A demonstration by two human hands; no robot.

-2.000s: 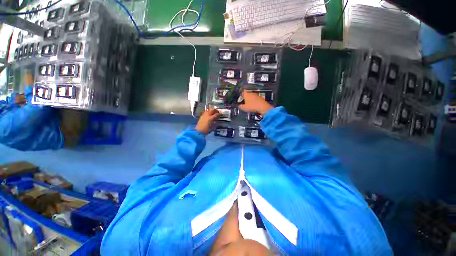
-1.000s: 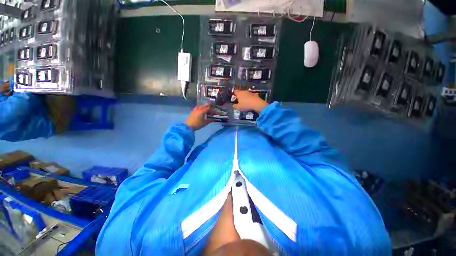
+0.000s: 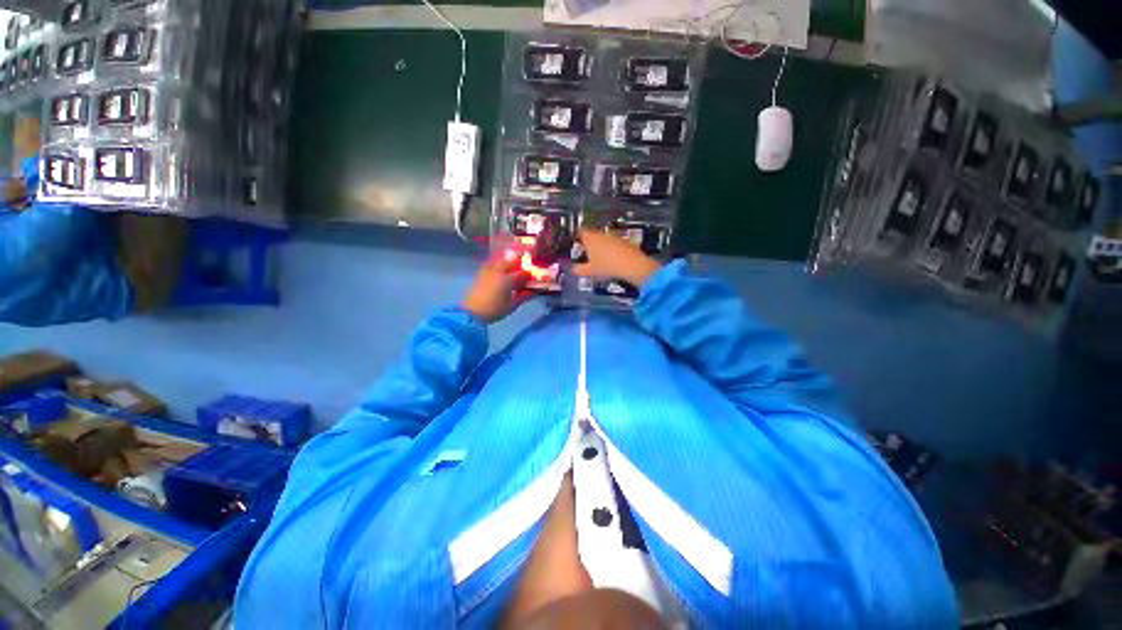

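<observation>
A clear blister tray (image 3: 591,117) lies in front of me with black labelled units in two rows. My right hand (image 3: 612,259) grips the dark barcode scanner (image 3: 556,236) over the near end of the tray. Red light from the scanner falls on the near left unit (image 3: 537,273) and on the fingertips beside it. My left hand (image 3: 495,288) is at that unit, at the tray's near left corner. The fingertips touch the unit or its pocket edge; whether they grip it I cannot tell.
Tall stacks of filled trays (image 3: 228,117) stand at the left. More filled trays (image 3: 861,185) lie at the right. A white mouse (image 3: 774,138) and a white block on a cable (image 3: 461,158) flank the tray. Another person's blue sleeve (image 3: 62,265) shows at far left.
The view has shifted so the bench sits higher in the picture. The scanner and both hands have moved to the tray's near left unit, and red light now shows there.
</observation>
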